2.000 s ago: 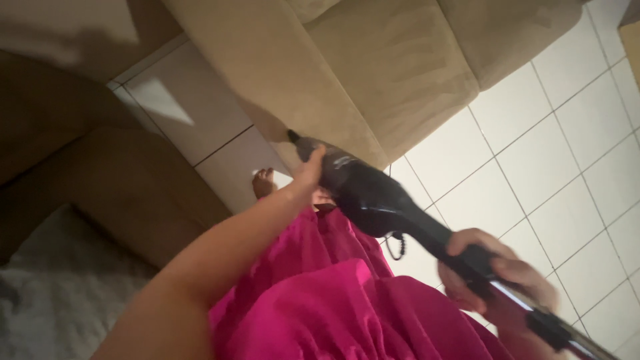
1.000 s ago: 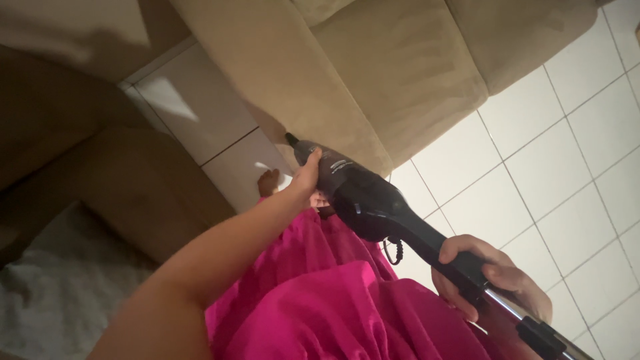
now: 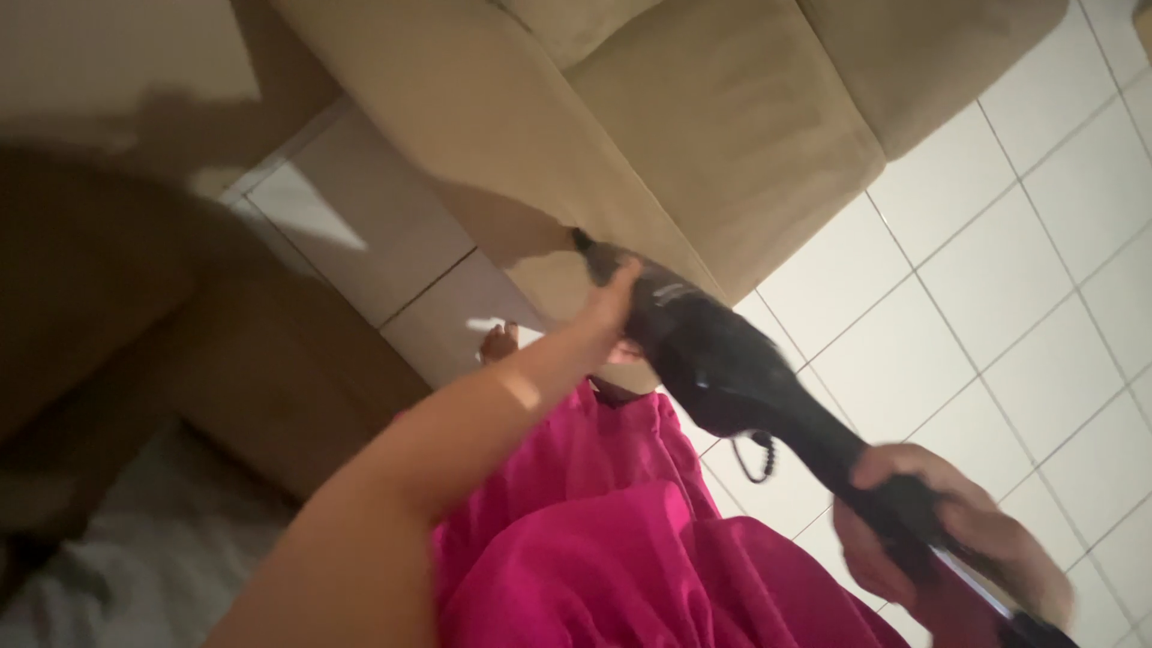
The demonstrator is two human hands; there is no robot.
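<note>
A black stick vacuum cleaner [image 3: 720, 360] runs diagonally across the middle of the view, down to the lower right corner. My left hand [image 3: 616, 301] grips its body near the upper end, thumb on top and most fingers hidden beneath. Around the narrower part, beside a shiny metal tube section, my right hand [image 3: 954, 531] is closed, slightly blurred. A short coiled black cord [image 3: 765, 457] hangs under the body. The vacuum's pointed dark tip overlaps the beige sofa arm [image 3: 540, 144]. The far end of the tube is outside the view.
Beige sofa cushions [image 3: 729, 126] lie at the top. White floor tiles [image 3: 954, 306] extend on the right. Brown upholstered furniture [image 3: 225, 342] and a pale cloth [image 3: 162, 540] are at the left. My bare foot [image 3: 499, 342] and a bright pink garment [image 3: 630, 540] show below.
</note>
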